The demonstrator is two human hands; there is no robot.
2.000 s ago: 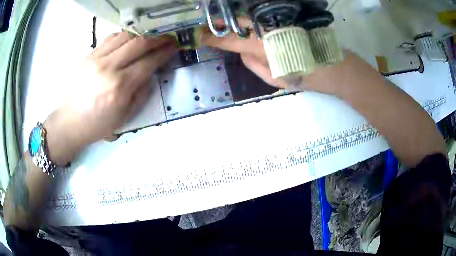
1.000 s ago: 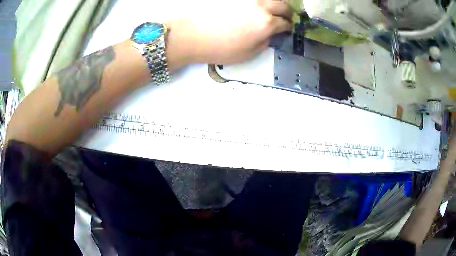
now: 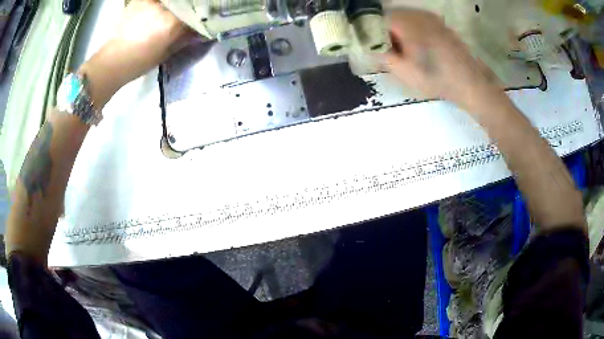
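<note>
The cream machine head (image 3: pixel 245 20) is at the top, cut off by the edge. The silver needle plate (image 3: pixel 268 102) lies bare in the table below it, with a dark brown patch (image 3: pixel 338 89) at its right. My left hand (image 3: pixel 155 23) is at the top left beside the machine head; it is blurred and its fingers are hidden behind the head. My right hand (image 3: pixel 420 53) is right of the ribbed cream tension knobs (image 3: pixel 330 33), its fingertips partly hidden behind them. I cannot tell whether either hand holds anything.
Long pale green folds (image 3: pixel 36 93) lie along the table's left side. A printed scale runs along the front of the white table (image 3: pixel 278 179). A blue crate (image 3: pixel 438 265) with crumpled grey-green pieces stands below the table at the right.
The view has swung back from the left. My right hand, low at the right edge one second ago, is now beside the knobs. The green cloth at the needle no longer shows.
</note>
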